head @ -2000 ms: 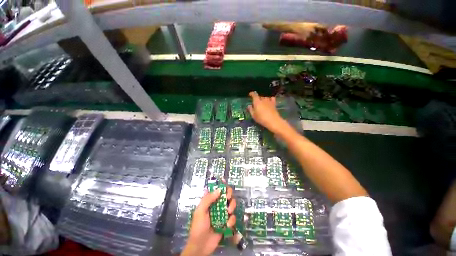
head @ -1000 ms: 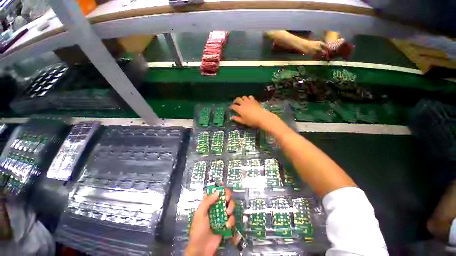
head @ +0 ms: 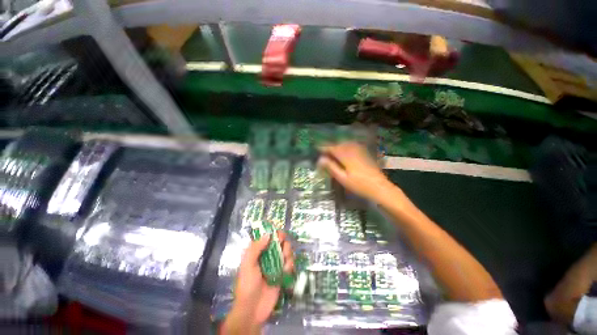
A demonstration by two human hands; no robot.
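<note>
A clear blister tray lies in front of me, with rows of green circuit boards in its pockets. My left hand is over the near left part of the tray and holds a handful of green boards. My right hand is over the upper part of the tray, fingers pointing left. It is blurred, and whether its fingers hold a board cannot be told. The pockets under it are hidden.
Stacked empty trays lie to the left. A heap of loose boards is on the green belt beyond. Red bundles lie at the far side. A slanted metal post stands left. Another person's arm is at right.
My right hand has moved from the top row slightly toward me and right. My left hand has shifted a little left with its boards turned more edge-on. The whole view has shifted and blurred.
</note>
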